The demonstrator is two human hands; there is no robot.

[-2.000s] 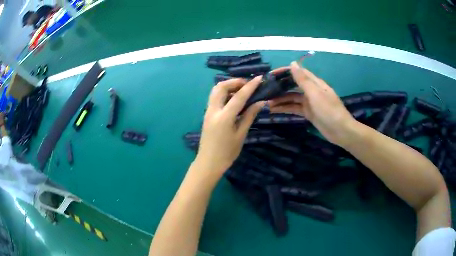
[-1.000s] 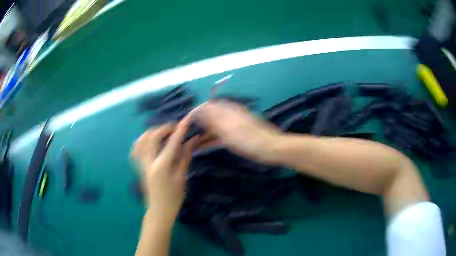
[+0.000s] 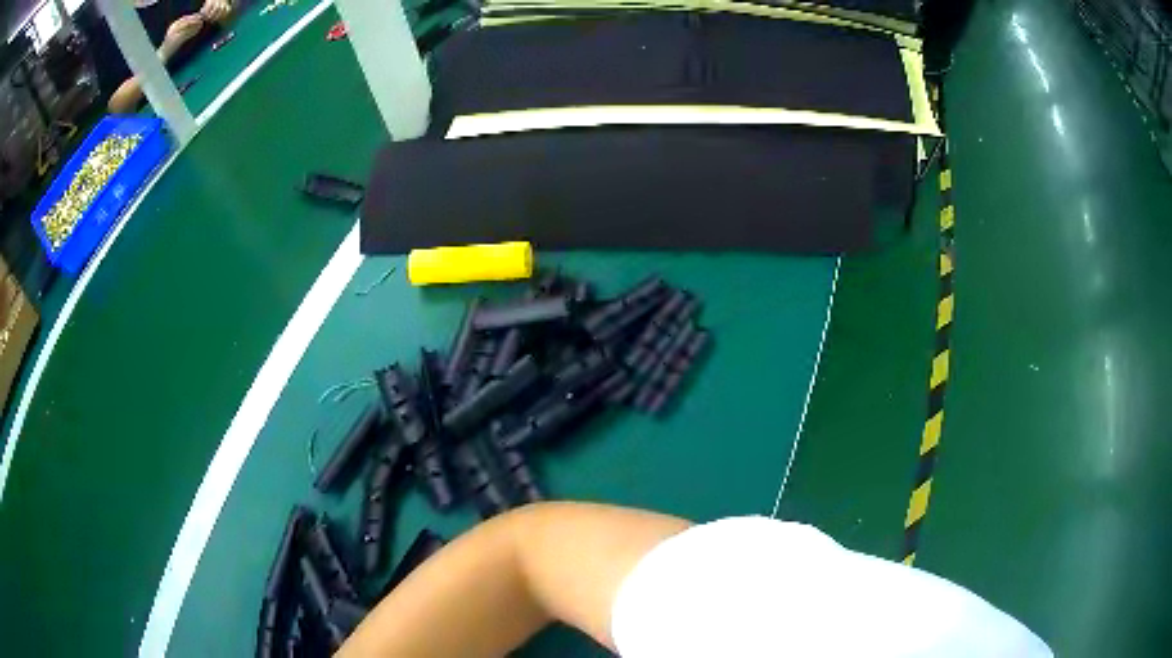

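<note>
Many black plastic housing halves (image 3: 492, 401) lie in a loose pile on the green worktop (image 3: 720, 450). Some lie crossed over each other, and several lie side by side at the pile's right end. More black housings (image 3: 321, 578) lie at the lower left, partly behind my right forearm. The forearm and its white sleeve cross the bottom of the picture, but my right hand is cut off by the lower edge. My left hand is not in view. What the hands hold cannot be seen.
A yellow roll (image 3: 470, 264) lies beyond the pile, before a wide black sheet (image 3: 617, 193). A single black housing (image 3: 333, 189) lies left of the sheet. A blue bin (image 3: 103, 186) and a person's arms are at the upper left. Black-yellow floor tape (image 3: 936, 373) runs at right.
The view has swung to the right. Both hands, which were together on a black part with a lead wire, have left the picture. The yellow roll and black sheet now show fully.
</note>
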